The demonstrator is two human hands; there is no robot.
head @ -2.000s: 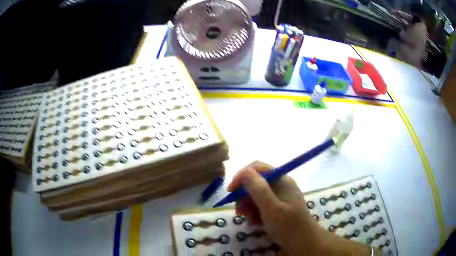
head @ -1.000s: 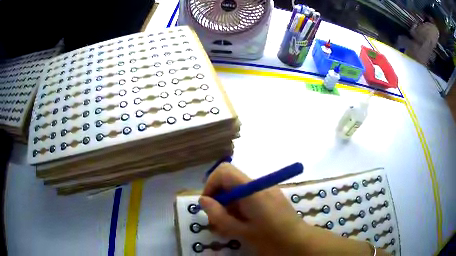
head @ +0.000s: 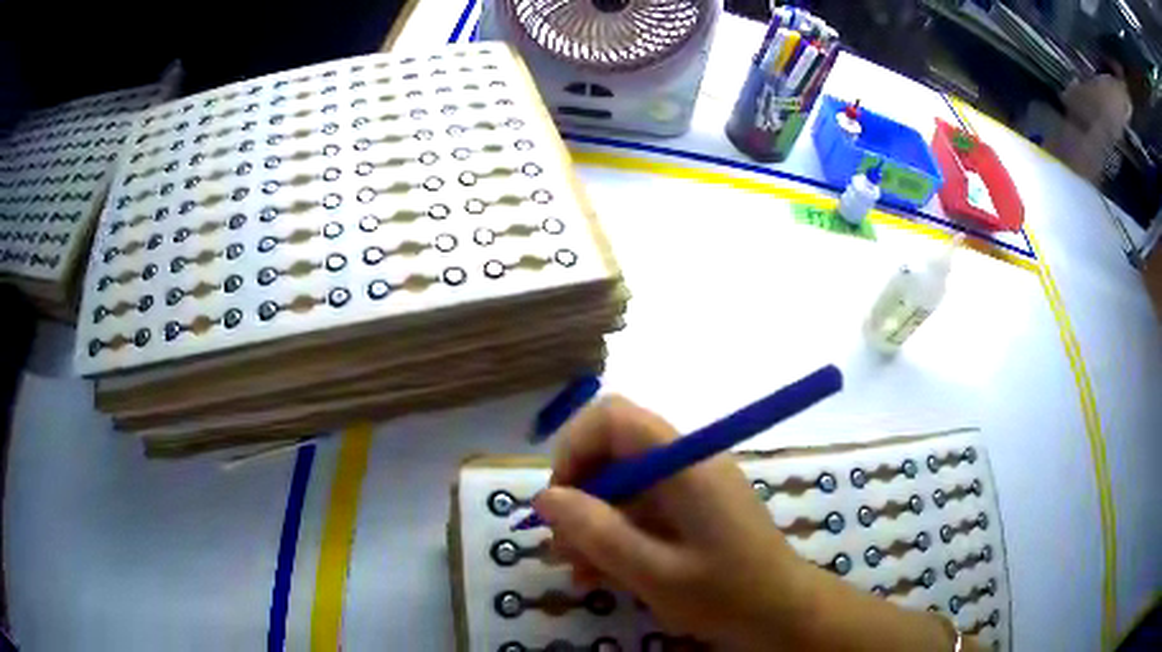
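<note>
My right hand (head: 675,529) is closed around a dark-blue marker (head: 720,433), with its tip low over the upper left corner of a board (head: 474,560). The board bears rows of paired small round parts (head: 506,553) with dark rims and silvery centres, joined by tan dumbbell-shaped cutouts. The tip is beside the first two parts of the left column; I cannot tell if it touches. My hand hides the middle of the board's upper rows. A dark-blue pen cap (head: 565,405) lies just behind my hand. My left hand is not in view.
A thick stack of boards (head: 370,369) stands left, another (head: 51,217) at far left. Behind are a fan (head: 624,89), pen holder (head: 781,89), blue bin (head: 907,178), red bin (head: 1000,198), dropper bottle (head: 860,194) and squeeze bottle (head: 907,306). Part of a person (head: 1098,115) shows upper right.
My right hand has brought the marker tip from behind the board to its left column, then slightly down from the first part. The view has shifted, so the stack and fan appear higher.
</note>
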